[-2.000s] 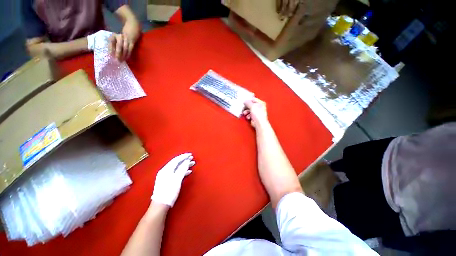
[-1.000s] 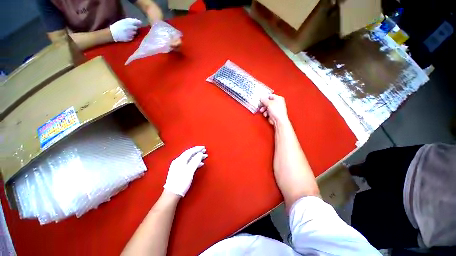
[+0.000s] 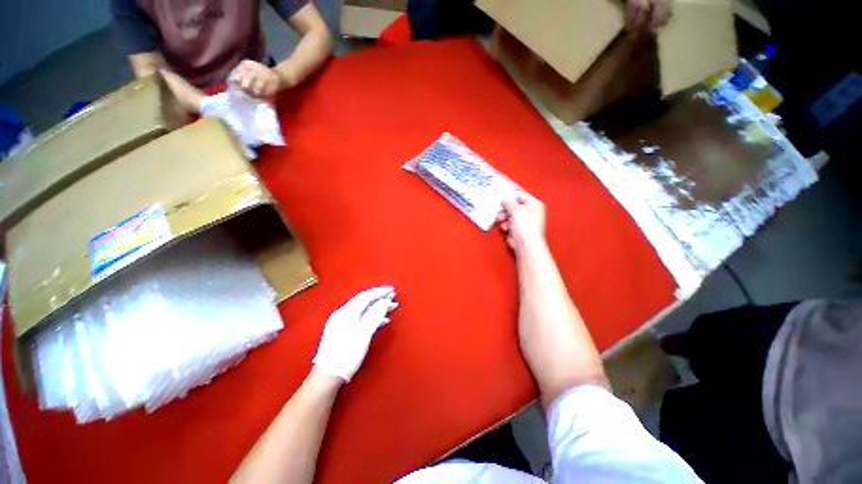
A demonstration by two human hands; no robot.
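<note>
A bagged part [image 3: 458, 178], a clear bubble bag with a dark grey dotted core, lies at a slant on the red table cover [image 3: 416, 331]. My bare right hand [image 3: 523, 220] holds its near right end between thumb and fingers. My left hand [image 3: 354, 333], in a white knit glove, rests on the red cover to the lower left of the bag. It holds nothing, and its fingers are slightly bent with the thumb a little apart.
At left, an open bag supply carton [image 3: 142, 227] lies on its side with bubble bags [image 3: 161, 331] spilling out. Across the table a person holds a crumpled bubble bag [image 3: 253, 121]. An open carton [image 3: 605, 57] with another person's hand stands far right beside a worn board [image 3: 699, 161].
The view has shifted. The person across has drawn the bubble bag back towards the body and bunched it. My right hand still holds the bagged part; my left hand stays resting.
</note>
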